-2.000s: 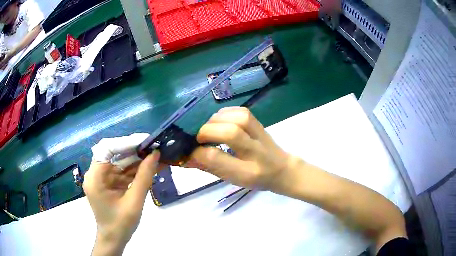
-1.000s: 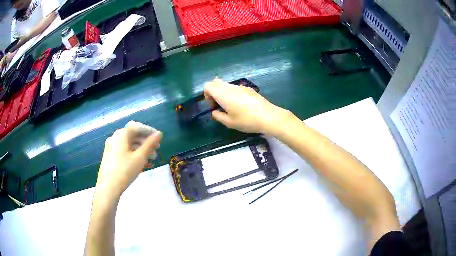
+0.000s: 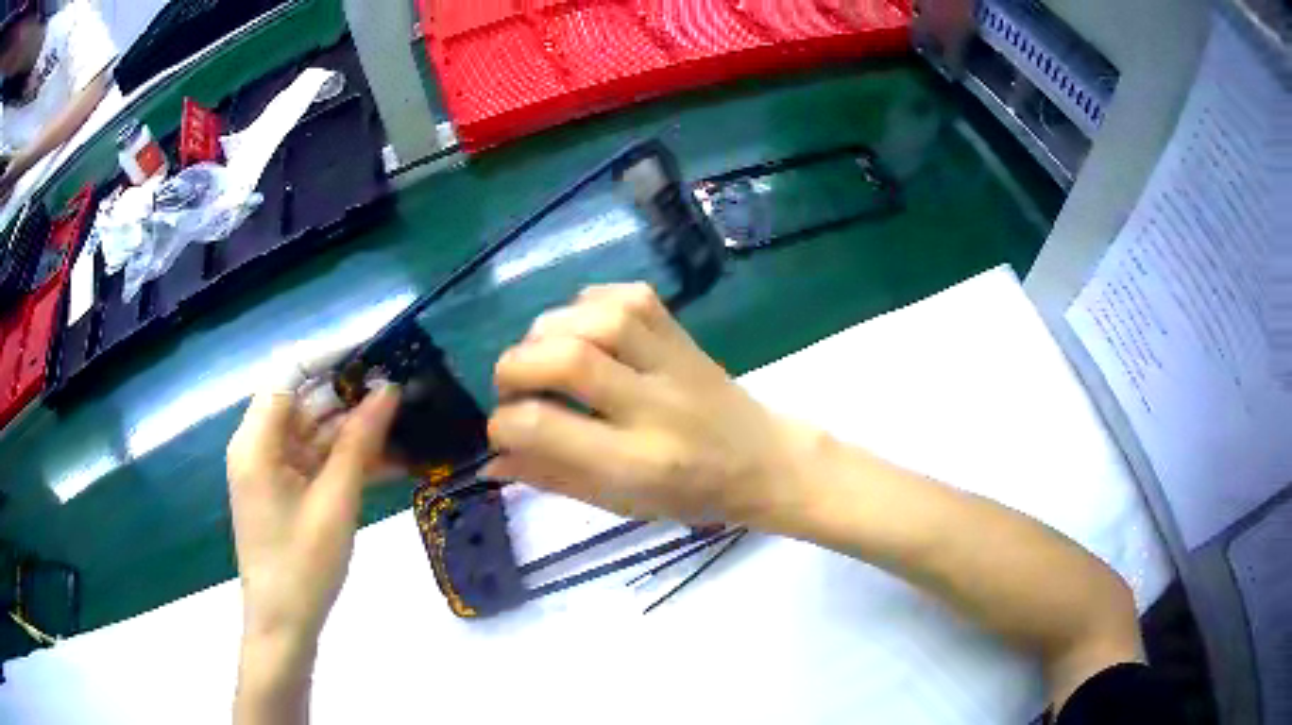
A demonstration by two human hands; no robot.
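Note:
My left hand (image 3: 305, 489), with white cots on its fingertips, grips the solid end of a raised, tilted black phone middle frame (image 3: 439, 404). My right hand (image 3: 624, 411) is beside that frame, fingers curled; it is blurred, and whether its fingertips touch the frame is unclear. A second middle frame (image 3: 475, 552) with orange-gold edging lies below on the white foam sheet (image 3: 567, 666), partly hidden by my right hand. Thin dark tweezers (image 3: 690, 569) lie on the sheet near its right end.
Another middle frame (image 3: 808, 198) lies on the green surface (image 3: 907, 269). A red tray (image 3: 652, 64) stands beyond. A black tray (image 3: 312, 184) with a crumpled clear bag (image 3: 177, 213) is at left. Printed sheets (image 3: 1190, 312) hang at right. Another person is at upper left.
Since one second ago, my left hand has taken hold of a frame, now raised. My right hand has come back nearer from over the green surface. The view has shifted.

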